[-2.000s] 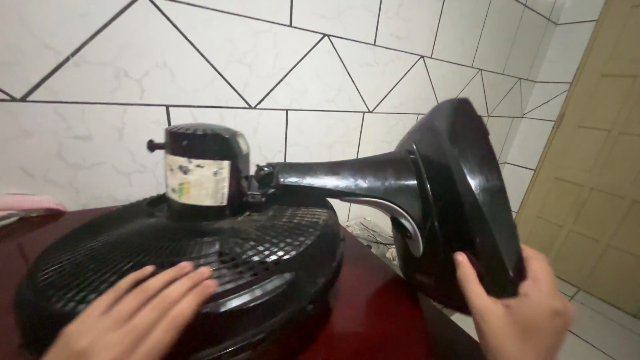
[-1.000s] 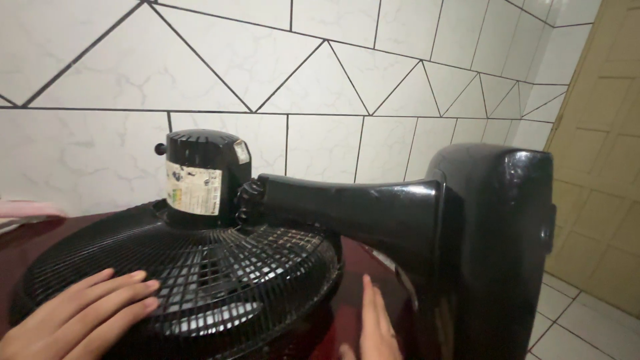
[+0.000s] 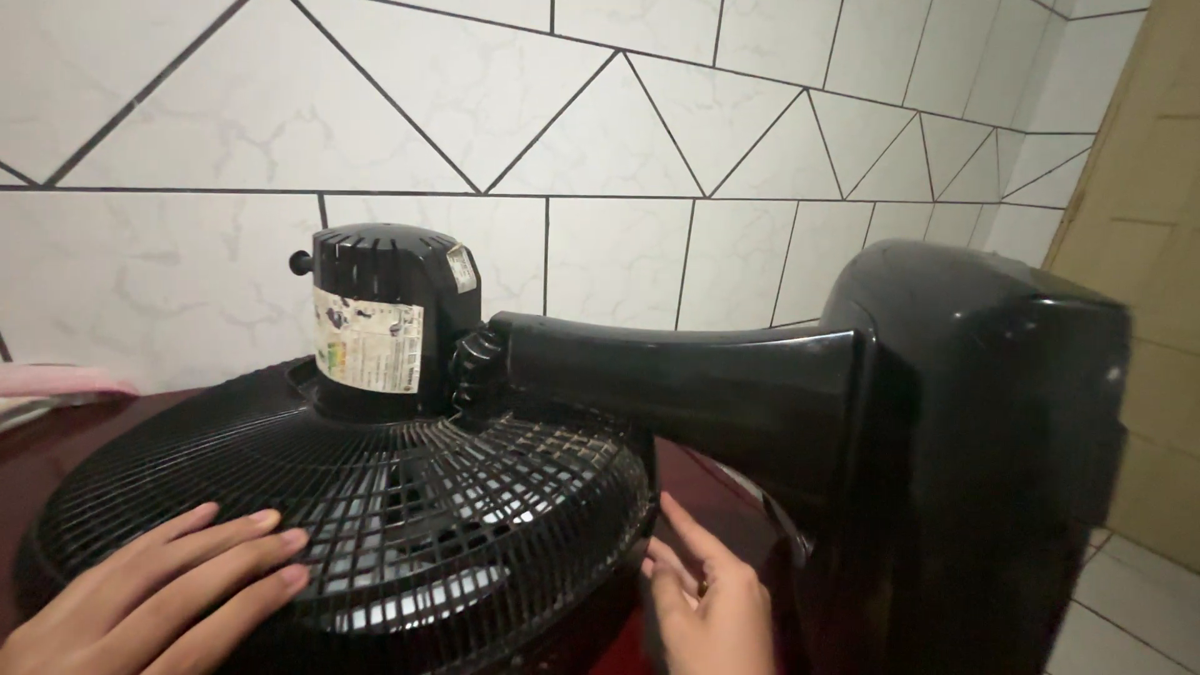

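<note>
A black electric fan lies face down, its round plastic grille [image 3: 422, 525] resting on a dark red tabletop. The motor housing [image 3: 394, 309], with a worn label bearing writing, stands up from the grille. From it the fan's neck [image 3: 675, 375] runs right to the bulky black base [image 3: 984, 450], which is turned on its side. My left hand [image 3: 178, 591] lies flat on the grille's near left part, fingers spread. My right hand [image 3: 708, 591] has its fingertips at the grille's right rim, below the neck; whether they grip the rim is hard to tell.
A white tiled wall [image 3: 600, 122] with dark lines stands behind the fan. Pink cloth [image 3: 66, 380] lies at the left on the dark red tabletop [image 3: 150, 408]. At the right are a beige panelled door [image 3: 1144, 206] and a tiled floor [image 3: 1134, 600].
My right hand has left the base and moved left to the grille's rim. The base has turned, now showing another side. My left hand stays on the grille.
</note>
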